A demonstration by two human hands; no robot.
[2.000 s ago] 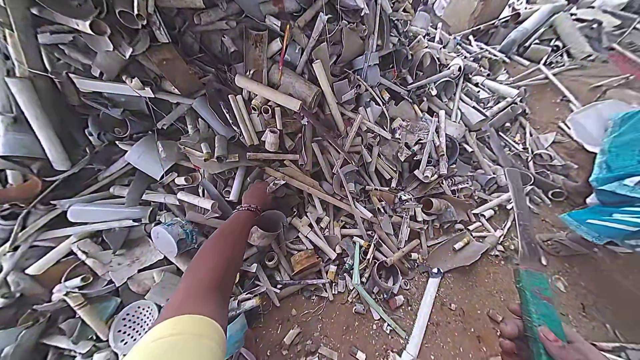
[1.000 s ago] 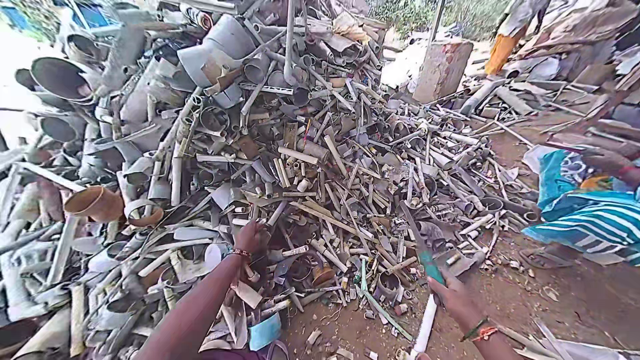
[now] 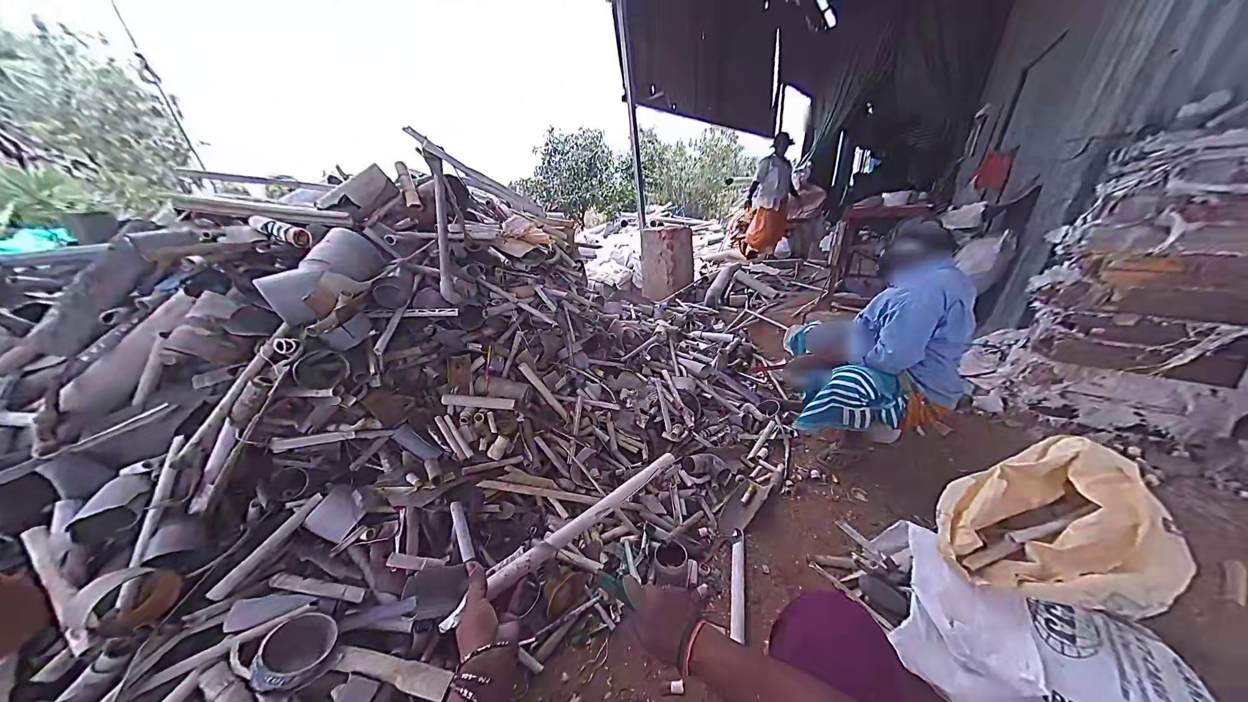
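My left hand [image 3: 478, 619], at the bottom centre, is closed around a long pale plastic pipe [image 3: 575, 526] that slants up and to the right over the heap. To its right, my right hand [image 3: 663, 619] grips the green handle [image 3: 614, 588] of a tool; its blade cannot be made out at this moment. Beneath and beyond both hands lies a large heap of scrap pipes [image 3: 487, 400] and broken fittings. A grey pipe ring [image 3: 294, 648] rests at the lower left of my left hand.
A co-worker [image 3: 912, 312] in a blue shirt sits at the heap's right edge; another person [image 3: 772, 195] stands farther back. At the lower right is an open woven sack [image 3: 1072, 526] with pipe pieces inside. A concrete block [image 3: 667, 263] stands behind the heap, by a metal post [image 3: 634, 127].
My left hand, on the heap before, now holds a long pipe. My right hand has come closer to the left one. The view has tilted upward, bringing in the shed and the sack.
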